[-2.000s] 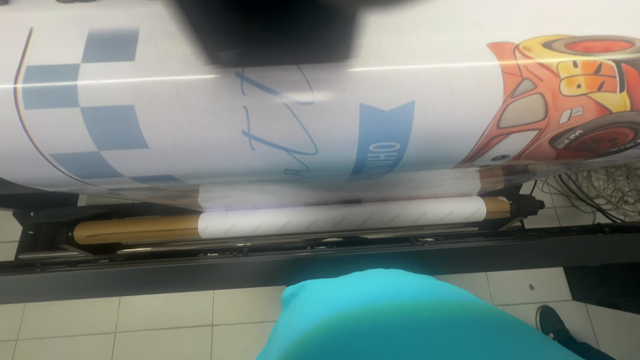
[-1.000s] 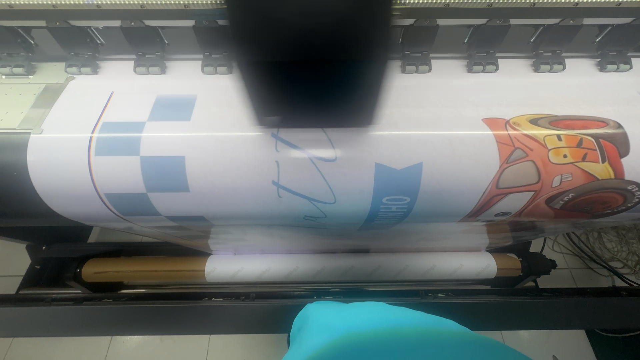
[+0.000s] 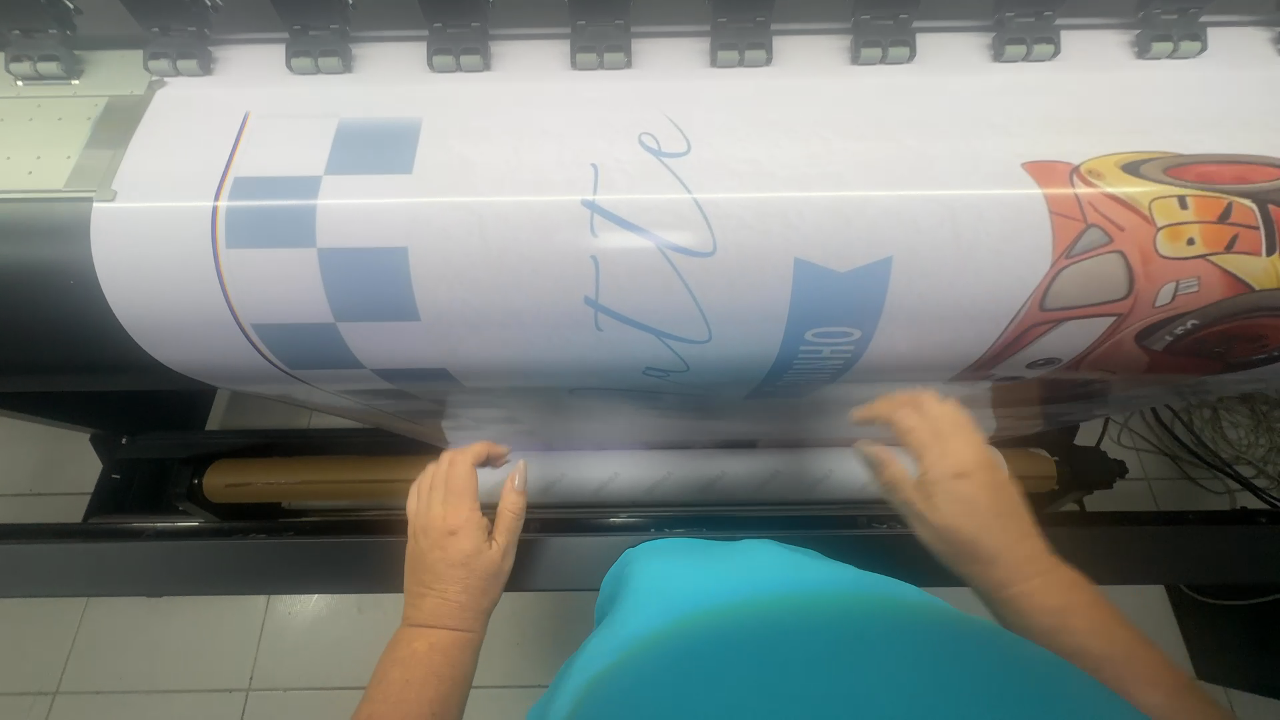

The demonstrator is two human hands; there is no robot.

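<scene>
A wide printed white sheet [image 3: 500,250] comes down over the front of a large-format printer, with blue checks, script lettering, a blue banner and a red cartoon car on it. Below it lies a take-up roll [image 3: 690,476] of white material on a brown cardboard core [image 3: 320,480]. At the left part of the roll is my left hand [image 3: 455,530], thumb and fingers apart, fingertips by the sheet's lower edge. My right hand [image 3: 945,470], somewhat blurred, hovers at the roll's right part with thumb and fingers spread. Neither hand plainly grips anything.
Pinch rollers [image 3: 600,50] line the printer along the top. A dark frame bar [image 3: 250,560] runs across in front of the roll, close to my turquoise shirt [image 3: 760,620]. Cables [image 3: 1200,450] lie tangled on the tiled floor at the right.
Both my hands have come into view at the take-up roll; neither shows in the earlier frames. The dark blurred object over the top middle of the sheet is out of view.
</scene>
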